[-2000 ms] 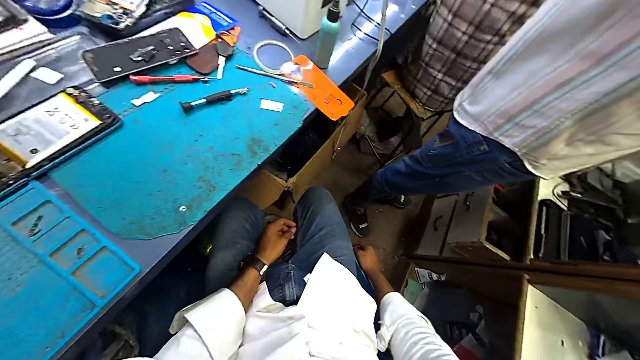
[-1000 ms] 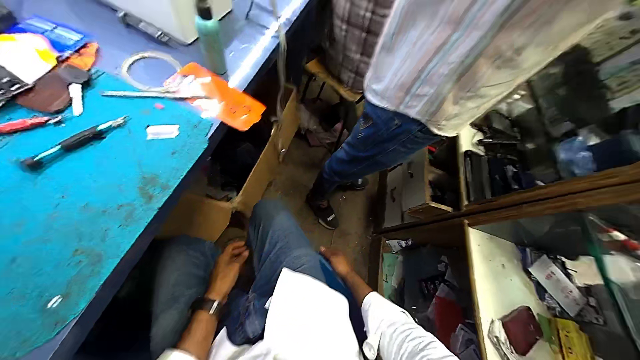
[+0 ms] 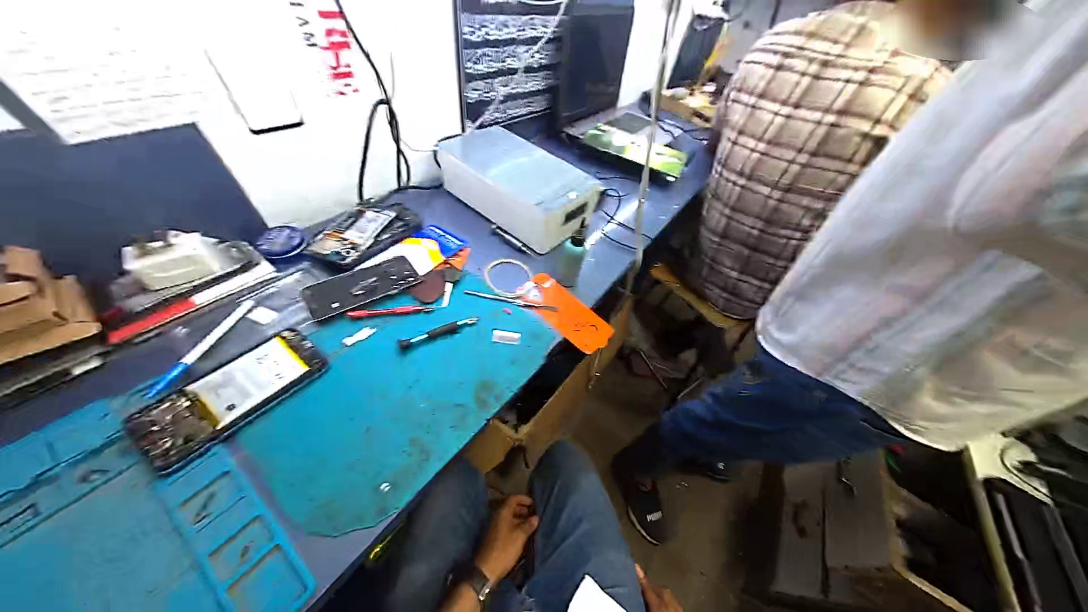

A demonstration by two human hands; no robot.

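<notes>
My left hand (image 3: 508, 529) rests between my thighs with its fingers curled; whether it holds anything is hidden. Beside my right thigh, at the bottom edge, my right hand (image 3: 656, 590) shows only in part. Neither hand touches the bench. On the blue mat (image 3: 382, 442) lie a black-handled screwdriver (image 3: 438, 333), a red pen-like tool (image 3: 393, 312), metal tweezers (image 3: 510, 300) and a small white piece (image 3: 506, 337). An opened smartphone with its battery showing (image 3: 246, 382) lies at the left, partly over a blue parts tray (image 3: 238, 544). A dark phone panel (image 3: 361, 286) lies behind.
An orange plate (image 3: 574, 314) overhangs the bench edge. A grey-white box-shaped device (image 3: 518, 187) and a small bottle (image 3: 575, 255) stand behind it. Close at my right stands a person in a light shirt (image 3: 926, 280); another, in a plaid shirt (image 3: 790, 170), is beyond. Wooden drawers (image 3: 824, 527) stand lower right.
The view has swung up and left, bringing the back of the bench and the wall into sight. Both hands stay low by my thighs, the right one now mostly cut off by the frame.
</notes>
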